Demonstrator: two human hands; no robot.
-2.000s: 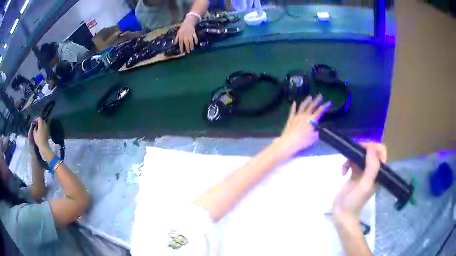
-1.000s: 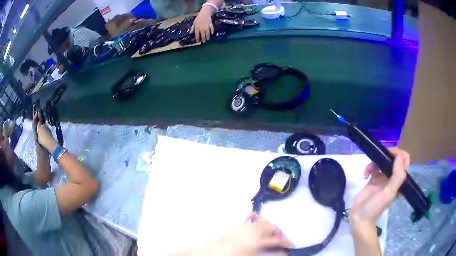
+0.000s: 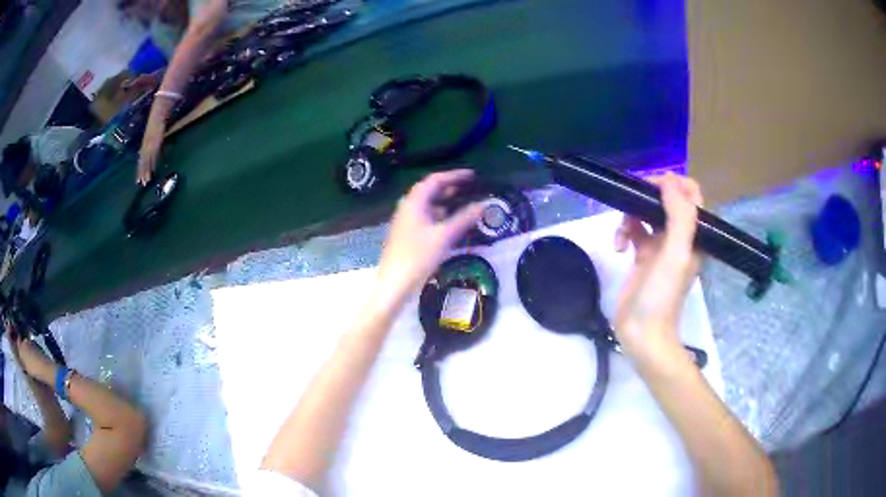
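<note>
Black headphones lie on the white paper sheet (image 3: pixel 282 359), with the headband (image 3: pixel 515 447) towards me. The open ear cup (image 3: pixel 457 303) shows a green board and a white battery (image 3: pixel 459 309) with yellow edges. The closed ear cup (image 3: pixel 559 283) is to its right. The speaker baffle (image 3: pixel 497 215) lies beyond the cups at the paper's far edge. My left hand (image 3: pixel 432 228) is at the baffle's left side, fingers curved and apart; whether it grips the baffle is unclear. My right hand (image 3: pixel 665 257) holds the black glue syringe (image 3: pixel 622 189), needle pointing left above the baffle.
Another opened headphone (image 3: pixel 466 121) and a dark headphone (image 3: pixel 153 204) lie on the green conveyor (image 3: pixel 262 175). A person's hand (image 3: pixel 149 160) reaches to the latter. Another person's arm (image 3: pixel 102 403) is at lower left. A cardboard screen (image 3: pixel 777 97) stands right, near a blue object (image 3: pixel 834 229).
My left hand has moved from the headband up to the baffle. The headphones now lie with the headband fully in view. The other person's hand has moved to the headphone on the conveyor.
</note>
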